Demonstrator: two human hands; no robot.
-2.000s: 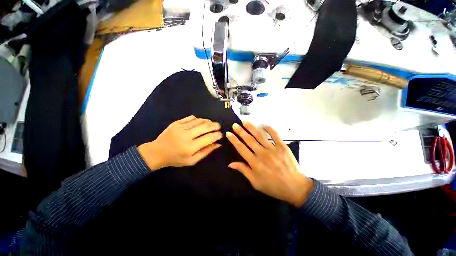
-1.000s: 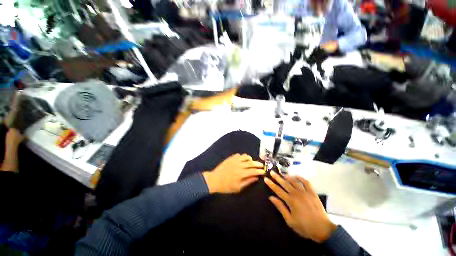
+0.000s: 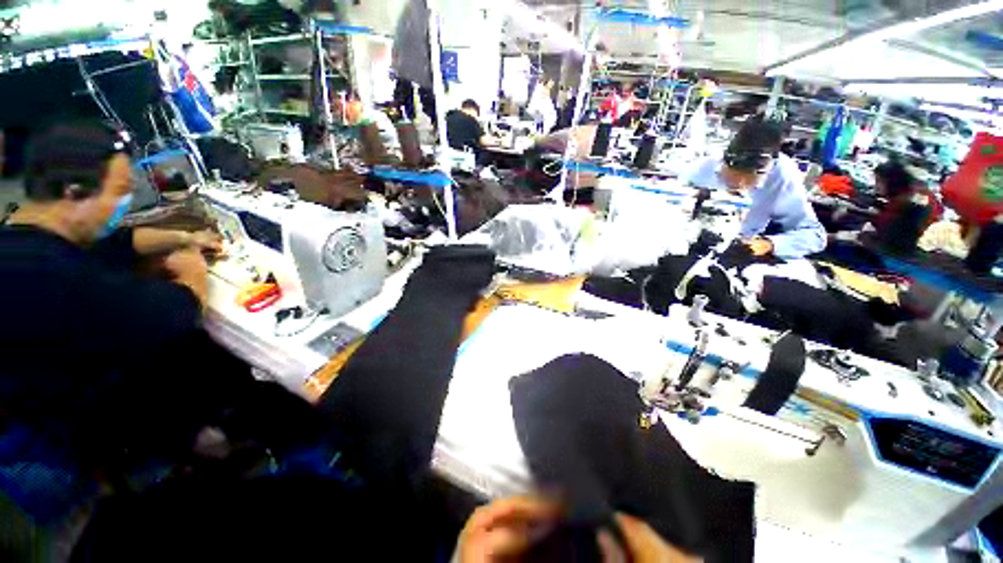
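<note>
A black cloth panel (image 3: 599,429) lies on the white sewing table, its upper edge beside the presser foot and needle (image 3: 673,398) of the sewing machine. My left hand (image 3: 511,528) is at the bottom edge of the view, blurred, with its fingers on the near part of the black cloth. My right hand (image 3: 649,541) is just right of it, mostly cut off by the bottom edge, also at the cloth. The cloth bunches up between the two hands. The fingertips are partly hidden in it.
A long black stack of cut pieces (image 3: 401,363) lies at the table's left. A black strip (image 3: 779,374) hangs over the machine head. A control panel (image 3: 935,449) is at the right. A person in black (image 3: 77,297) sits at the left; another in light blue (image 3: 775,203) works behind.
The view has tilted up and left. Both hands have moved from beside the needle down to the near part of the cloth, which is now lifted and bunched between them.
</note>
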